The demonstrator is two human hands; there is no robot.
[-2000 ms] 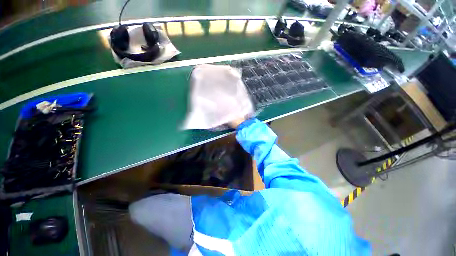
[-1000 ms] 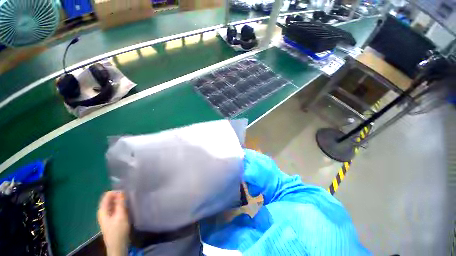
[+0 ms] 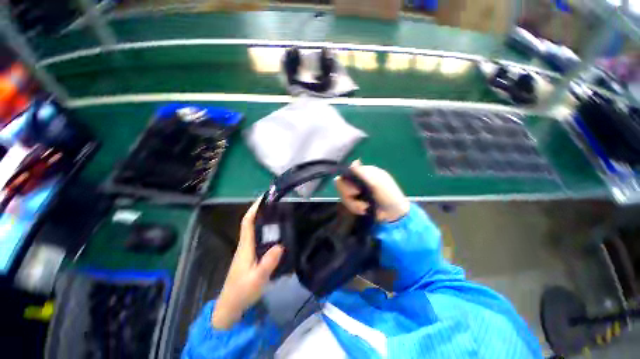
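Note:
A black over-ear headset (image 3: 316,228) is held up above my lap, in front of the bench edge, with its headband towards the bench. My left hand (image 3: 249,263) grips the left earcup, thumb on its side near a small pale label. My right hand (image 3: 368,193) grips the headband's right side by the other earcup. The picture is blurred there. A light-grey non-woven bag (image 3: 302,133) lies flat on the green bench (image 3: 386,151), just beyond the headset.
The far tray (image 3: 172,154) of microphone sticks lies left, with a blue bin (image 3: 228,116) behind it. A mouse (image 3: 151,238) and near tray (image 3: 168,301) are lower left. A blister sheet (image 3: 484,144) lies right. Another headset (image 3: 309,70) is on the conveyor. A stand base (image 3: 565,319) is lower right.
The view has swung left. The bag that was in my hands now lies on the bench, and both hands now hold a headset.

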